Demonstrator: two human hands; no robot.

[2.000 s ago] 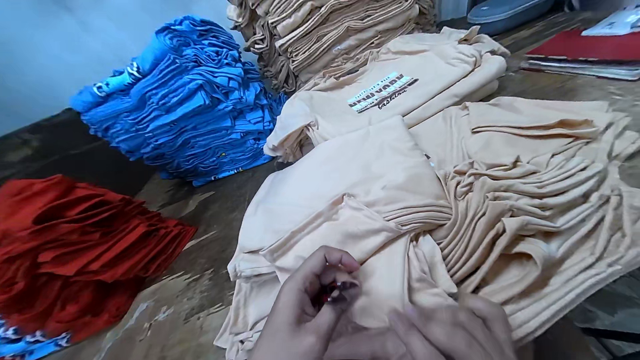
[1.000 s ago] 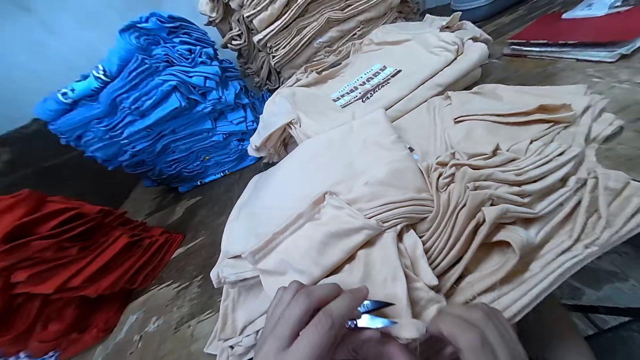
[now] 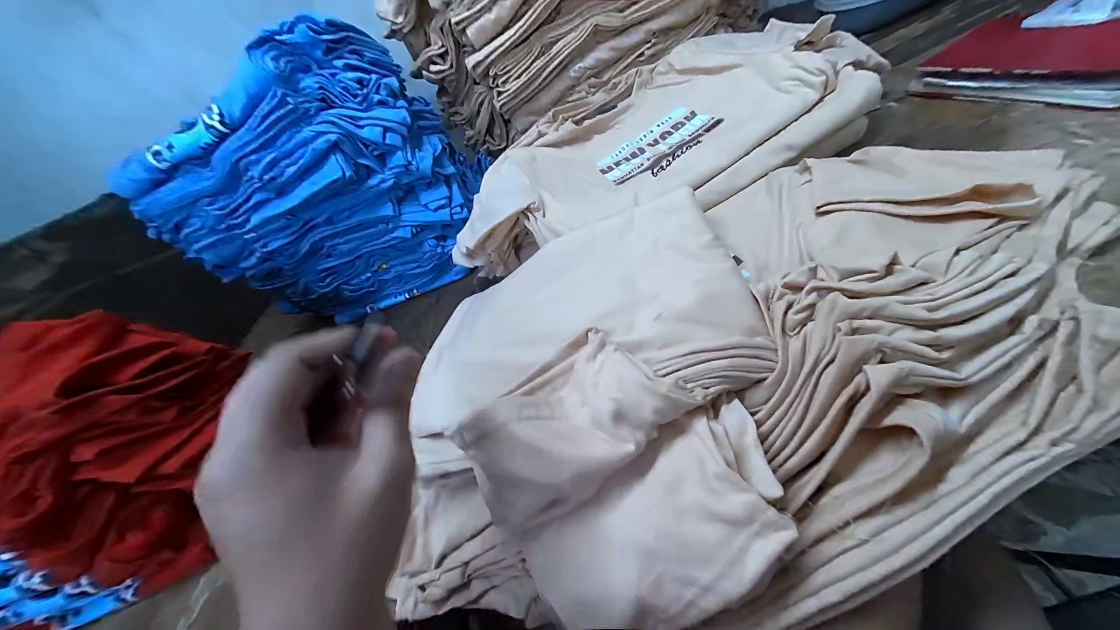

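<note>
My left hand [image 3: 306, 464] is raised at the left of the beige garments, its fingers curled around small metal snips [image 3: 363, 346], which are blurred and partly hidden by the fingers. Beside it lies a pile of beige fabric garments [image 3: 595, 289], with a loose folded beige piece [image 3: 560, 437] on top at the front. Behind this lies a beige printed shirt [image 3: 744, 87] bearing writing. More beige fabric [image 3: 875, 350] hangs in layered folds to the right. My right hand is not in view.
A tall stack of blue garments [image 3: 315, 175] stands at the back left, with a red fabric pile [image 3: 96, 437] nearer at the left edge. Another beige stack [image 3: 560, 52] rises at the back. A red folder [image 3: 1024, 52] lies on the wooden table [image 3: 989, 127] at the back right.
My left hand has moved left and up, off the front of the beige garments, with the snips in it. My right hand has gone out of view from the front edge.
</note>
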